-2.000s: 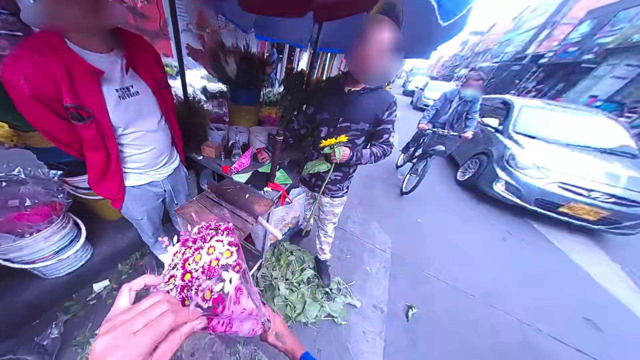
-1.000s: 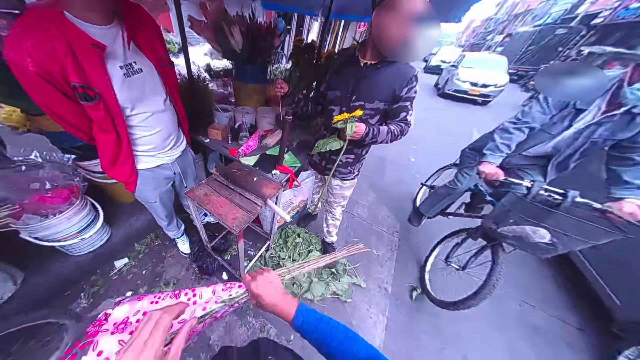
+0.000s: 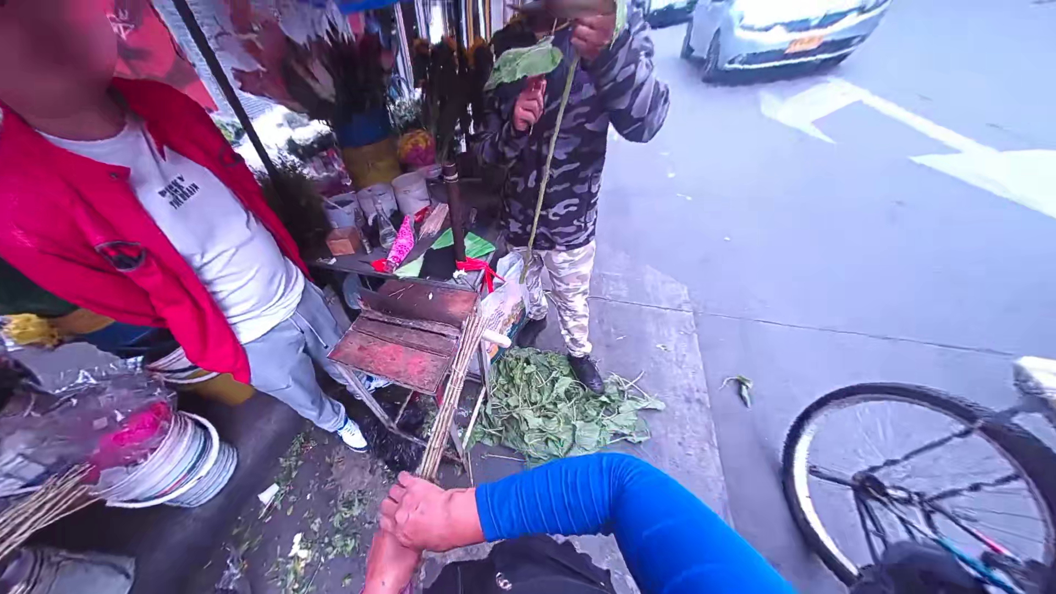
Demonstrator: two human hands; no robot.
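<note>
My right hand [image 3: 433, 511], below a blue sleeve, is closed around a bundle of long thin flower stems [image 3: 452, 388] at the lower middle. The bare stem ends point up and away, past the side of a worn metal stand [image 3: 396, 359]. My left hand [image 3: 389, 561] lies just below and against the right one, at the bottom edge; its fingers are mostly hidden, so its grip cannot be told. The blooms and the wrapping are out of sight.
A person in a red jacket [image 3: 190, 330] stands at left, beside stacked buckets [image 3: 194, 462]. Another in a camouflage jacket [image 3: 569, 165] holds a long leafy stem [image 3: 551, 157]. Cut leaves [image 3: 553, 404] lie on the pavement. A bicycle wheel [image 3: 907, 478] is at right, a car [image 3: 775, 37] beyond.
The wrapped bouquet has turned over from blooms up to stems pointing away, and its blooms have left view. The cyclist has come close; the person in camouflage has raised the stem.
</note>
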